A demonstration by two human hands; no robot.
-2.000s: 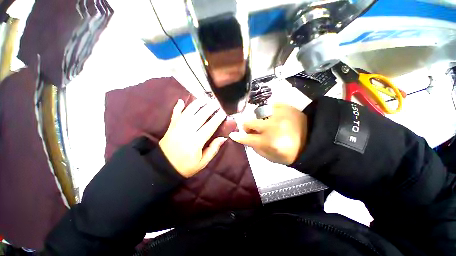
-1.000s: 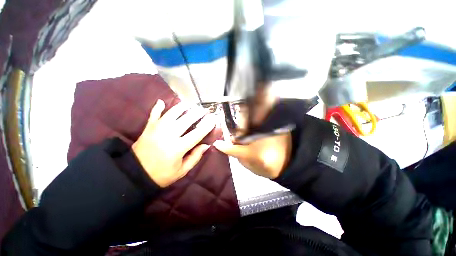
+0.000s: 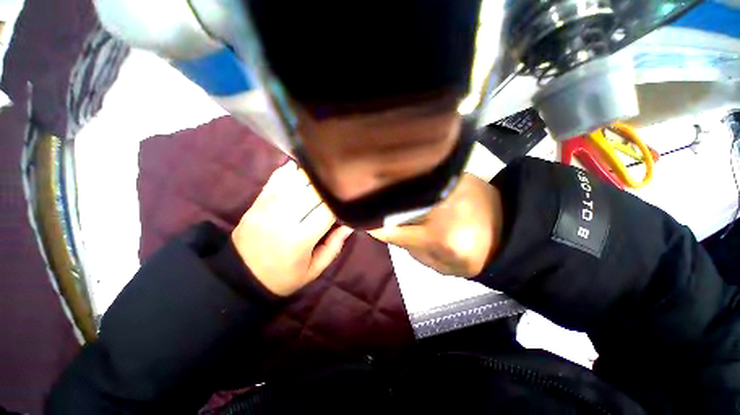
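A maroon quilted panel (image 3: 349,300) lies face up on the machine table under my hands. My left hand (image 3: 284,231) rests flat on it, with its fingertips partly hidden. My right hand (image 3: 458,227) is at the panel's right edge, its thumb near my left thumb; its fingers are hidden, so its grip cannot be told. A large dark, shiny-edged part of the sewing machine (image 3: 373,73) blocks the view of the needle area.
Red and yellow scissors (image 3: 613,154) and black labels (image 3: 515,134) lie right of the hands. Maroon pieces with layered edges (image 3: 57,73) are at the left. A ruler-marked table edge (image 3: 466,314) runs in front.
The dark machine part shows larger and nearer the view's centre, now covering the needle area and fingertips. The hands stay close together on the panel.
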